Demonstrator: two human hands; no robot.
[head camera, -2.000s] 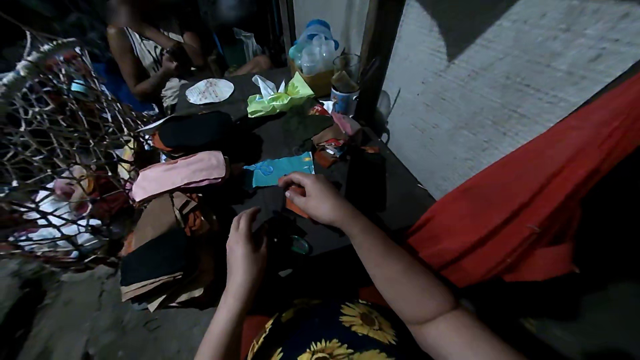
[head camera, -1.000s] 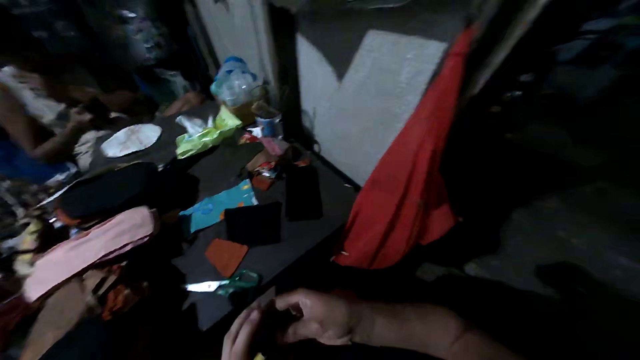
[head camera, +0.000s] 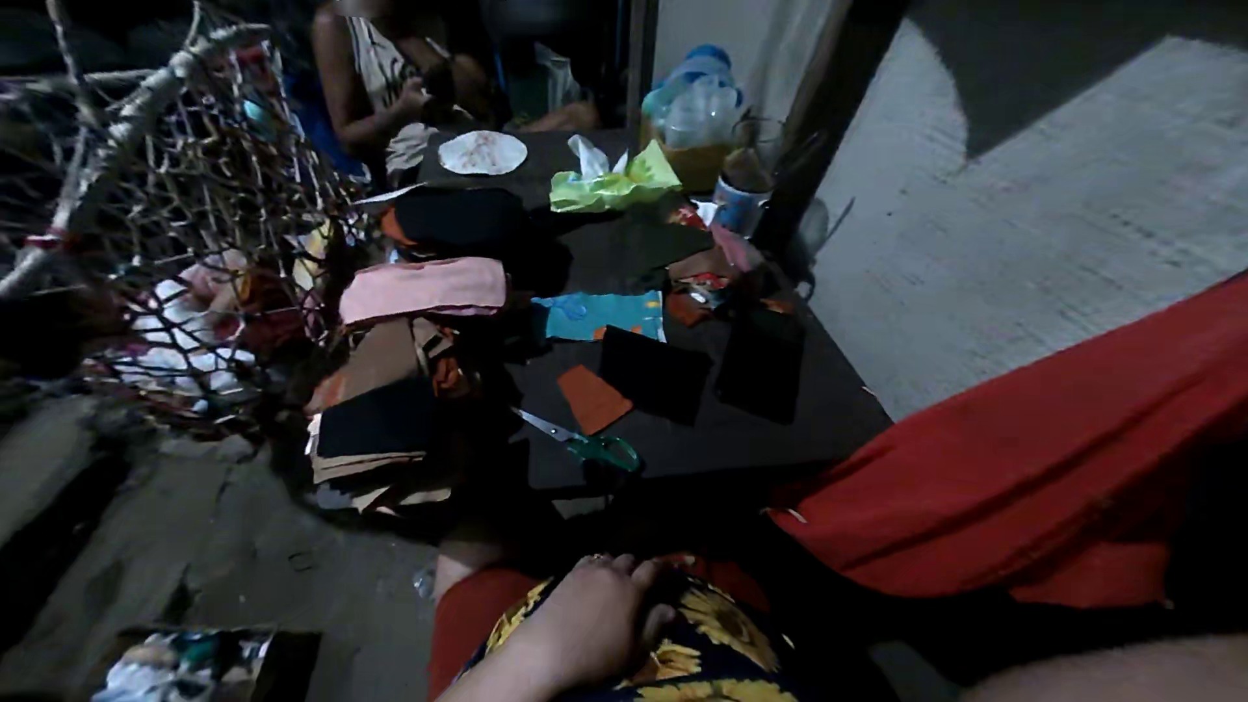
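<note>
My left hand (head camera: 600, 614) rests on the sunflower-patterned cloth over my lap, fingers loosely spread and holding nothing visible. Only part of my right forearm (head camera: 1121, 673) shows at the lower right; that hand is out of frame. Green-handled scissors (head camera: 575, 441) lie near the front edge of the dark table (head camera: 741, 458), beside an orange cloth piece (head camera: 593, 398). Behind them are a black cloth piece (head camera: 653, 372), another black piece (head camera: 762, 366) and a teal printed cloth strip (head camera: 604, 316). Folded pink cloth (head camera: 424, 290) and a stack of brown and black cloth (head camera: 375, 419) lie at the left.
A net hammock or basket (head camera: 195, 195) with cloths stands left. A person (head camera: 385, 88) sits beyond the table. A white round piece (head camera: 483, 153), a green packet (head camera: 614, 183), a mug (head camera: 738, 207) and plastic containers (head camera: 697, 107) are farther back. Red cloth (head camera: 1014, 458) hangs right.
Both hands were over the table two seconds ago. My left hand is now on my lap, and my right hand has left the view. The orange piece and scissors show uncovered.
</note>
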